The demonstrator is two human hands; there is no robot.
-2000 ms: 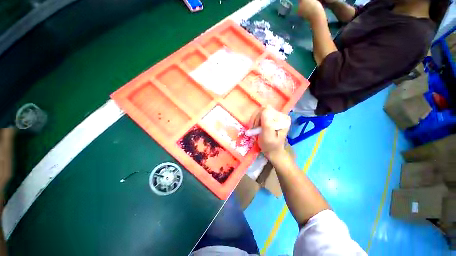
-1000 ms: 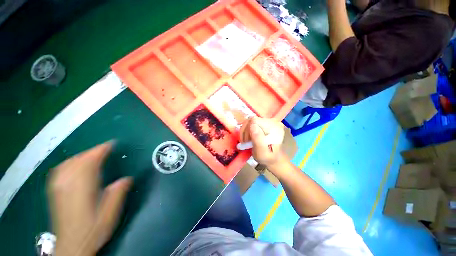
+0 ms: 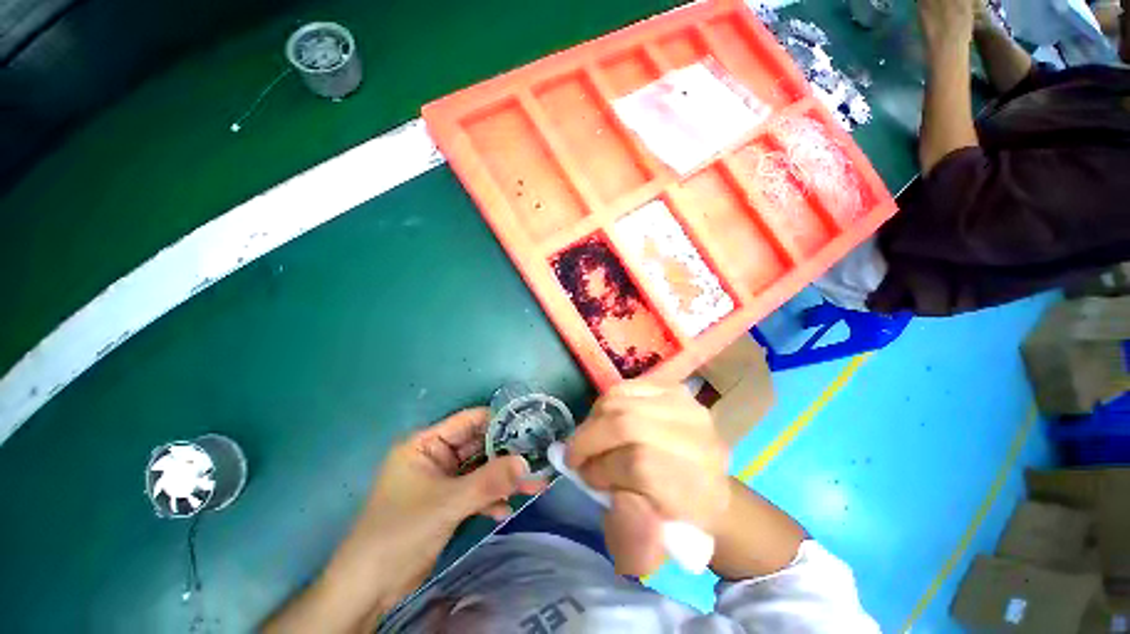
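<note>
A round grey plastic housing [image 3: 527, 427] with a spoked open face is held near the bench edge. My left hand [image 3: 434, 483] grips it from the left, thumb at the near side and fingers behind. My right hand [image 3: 651, 464] is closed around a white hand tool [image 3: 579, 476], whose end is at the housing's right rim; the exact contact is hidden. The coral-red parts tray [image 3: 595, 217] lies just beyond. Its near corner pocket holds small dark parts [image 3: 601, 291], and the pocket beside it holds small white parts [image 3: 682, 275].
A housing with a white fan wheel [image 3: 182, 479] and trailing wire stands at the left. Another housing [image 3: 326, 60] with a wire is on the belt beyond the white strip [image 3: 236, 235]. Shiny metal pieces [image 3: 824, 62] and a neighbouring person [image 3: 1016, 198] are at the upper right.
My left hand has taken hold of the housing. My right hand has moved from the tray to the housing with the tool. The view has shifted, and a fan-wheel housing now shows at left.
</note>
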